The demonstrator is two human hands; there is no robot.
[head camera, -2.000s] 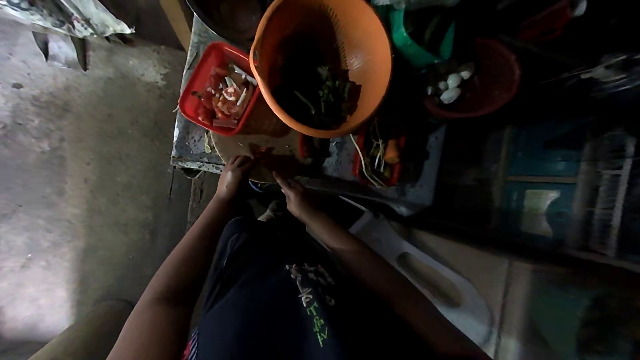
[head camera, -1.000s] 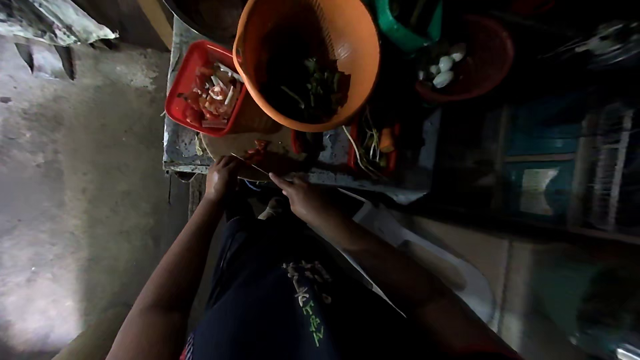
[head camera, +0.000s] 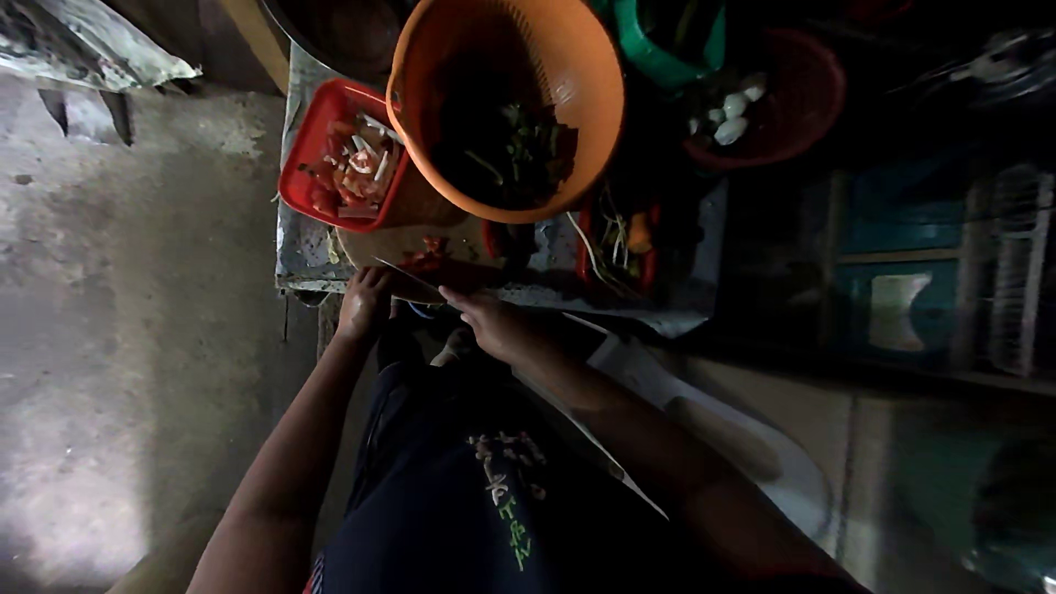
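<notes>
My right hand (head camera: 488, 323) is shut on a knife (head camera: 408, 275), whose thin blade points left across the near edge of a round wooden cutting board (head camera: 375, 245). My left hand (head camera: 365, 304) rests at the board's near left edge, close to the blade tip; whether its fingers hold anything is hidden. Chopped red pieces (head camera: 429, 253), perhaps tomato, lie on the board just beyond the blade. Behind the board, a red plastic basket (head camera: 291, 177) contains red and pale cut pieces. A large orange plastic colander (head camera: 610, 99) with leafy greens overhangs the board.
On the worn table (head camera: 536, 294), a red container (head camera: 648, 268) of vegetables stands right of the board. A green basket (head camera: 672, 70) and a dark red basket (head camera: 829, 99) with white eggs or bulbs are farther back. A white plastic chair (head camera: 792, 462) is near my right forearm.
Between the earlier frames and now, the knife blade has come into clearer sight between my hands. Both hands remain at the board's near edge.
</notes>
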